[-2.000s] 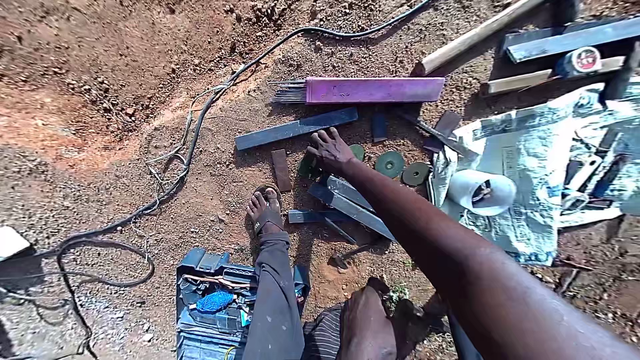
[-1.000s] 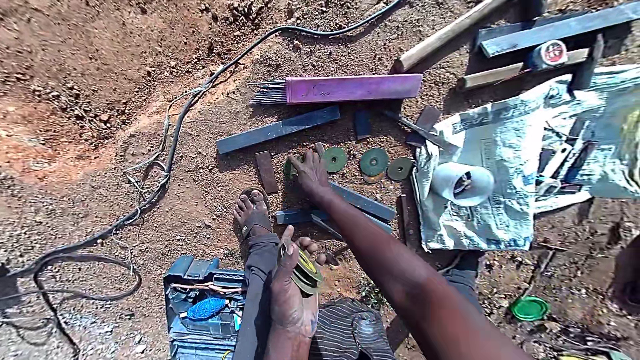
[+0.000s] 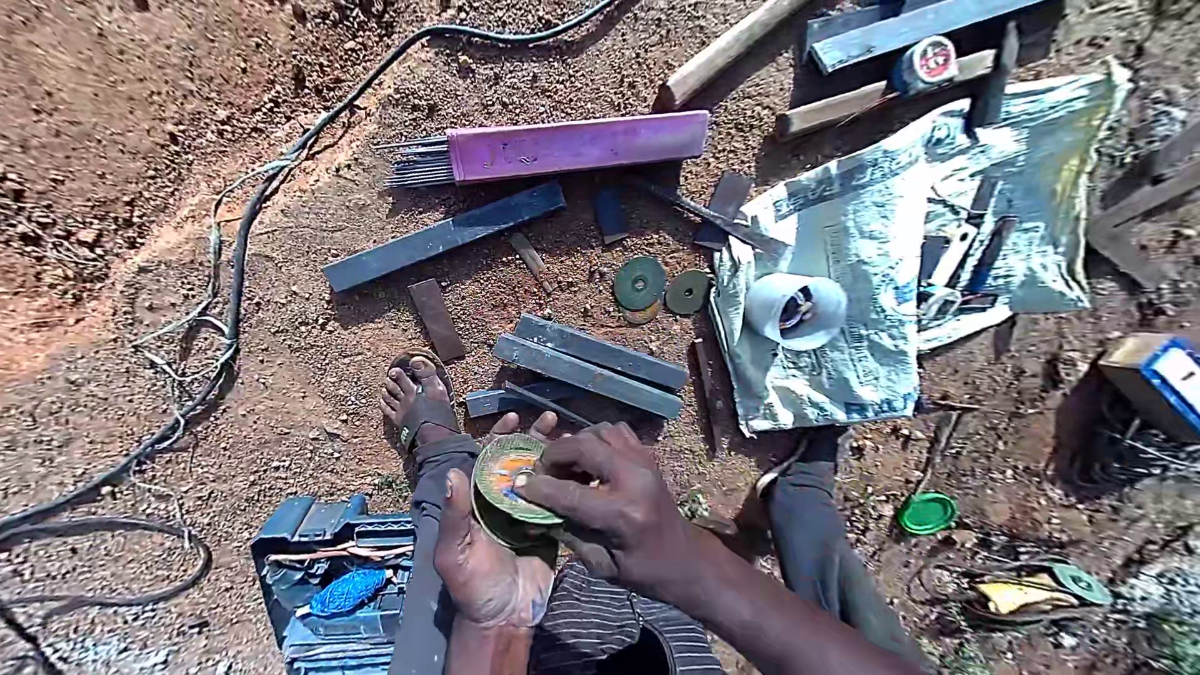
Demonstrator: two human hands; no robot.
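My left hand (image 3: pixel 492 562), palm up above my lap, holds a small stack of green abrasive discs (image 3: pixel 514 478). The fingers of my right hand (image 3: pixel 600 487) grip the top disc, which has an orange and blue printed centre. Beyond the hands, a larger green disc (image 3: pixel 640 283) lies on the ground, partly over a yellowish one, with a smaller dark green disc (image 3: pixel 687 292) beside it. Short metal bars (image 3: pixel 591 375) lie between these discs and my hands.
A purple box of welding rods (image 3: pixel 577 148), a metal bar (image 3: pixel 445 234) and a black cable (image 3: pixel 244 234) lie ahead. At right is a silvery sack (image 3: pixel 844 375) bearing a white plastic tub (image 3: pixel 769 305). A blue toolbox (image 3: pixel 300 600) stands at lower left, beside my leg.
My right hand has left the ground and come to the stack in my left hand. Two green discs that lay on the ground a second ago no longer show there.
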